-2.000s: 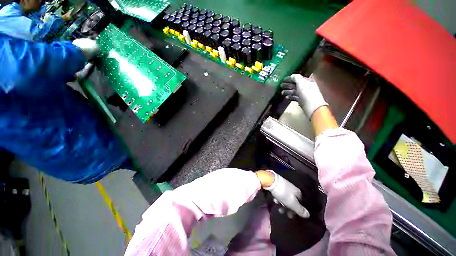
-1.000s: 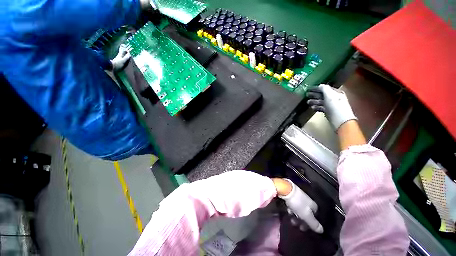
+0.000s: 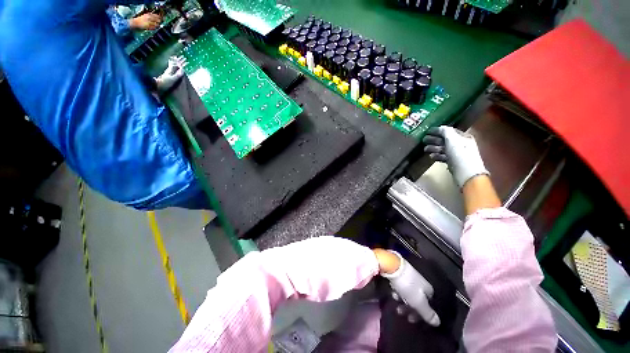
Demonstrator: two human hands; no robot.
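My left hand [image 3: 414, 288], in a pale glove, is low at the centre over a dark surface. Its fingers are loosely bent and nothing shows in it. My right hand [image 3: 459, 156], in a pale glove with greyer fingertips, is raised above the metal rail. Its fingers are slightly bent and it looks empty. A capacitor board [image 3: 366, 63] lies with its black cylinders up, beyond and left of my right hand, not touched by it. A second board [image 3: 238, 96] lies green underside up on the black foam pad [image 3: 311, 148].
A person in a blue smock [image 3: 103, 110] leans in at left, a gloved hand [image 3: 171, 72] near the second board. A red panel [image 3: 573, 89] is at upper right. The metal rail [image 3: 428, 214] runs below my right hand. A red-dotted sticker sheet [image 3: 595, 279] lies in a black tray.
The view has shifted, so the benches and boards sit further right. The person in blue leans further over the boards, and only one of their hands remains near the second board. My hands keep nearly the same pose.
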